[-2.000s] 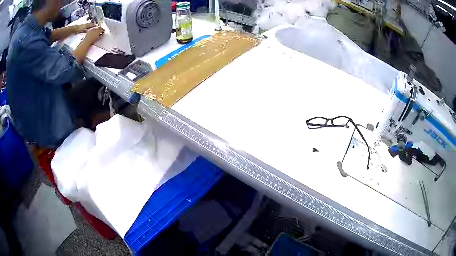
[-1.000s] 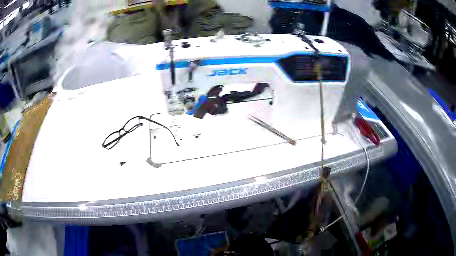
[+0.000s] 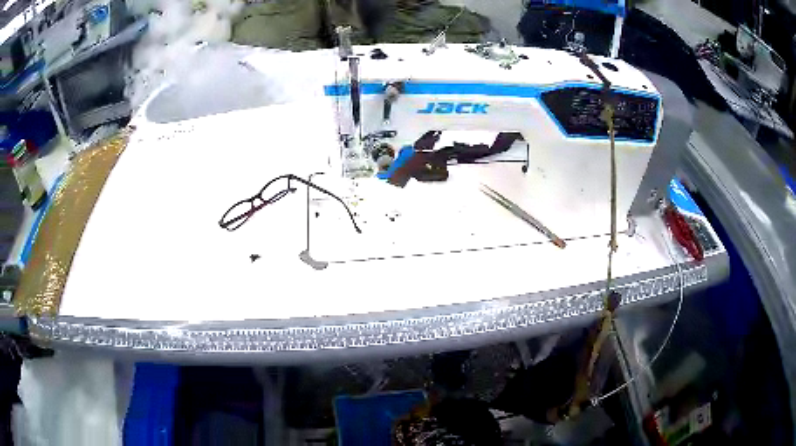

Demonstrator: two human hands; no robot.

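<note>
Neither of my hands is in the picture. A white sewing machine (image 3: 559, 174) with a blue stripe and "JACK" lettering stands on the white table (image 3: 192, 253). Dark eyeglasses (image 3: 255, 202) lie open left of the needle area. Thin metal tweezers (image 3: 524, 215) lie on the machine bed. Dark brown scraps (image 3: 428, 163) and a small blue piece show under the machine arm. Red-handled snips (image 3: 683, 233) lie at the machine's right end. A tan perforated sheet (image 3: 77, 222) lies at the table's left end.
A measuring tape (image 3: 349, 335) runs along the table's front edge. A cord (image 3: 614, 192) hangs down over the machine's right part and below the table. A white tub (image 3: 218, 91) is behind the table. A blue crate (image 3: 153, 405) and white material (image 3: 74, 392) are below left.
The view has swung from the table's left side and a seated person to the machine. Since one second ago, the machine and eyeglasses have shifted right and slightly up in the picture.
</note>
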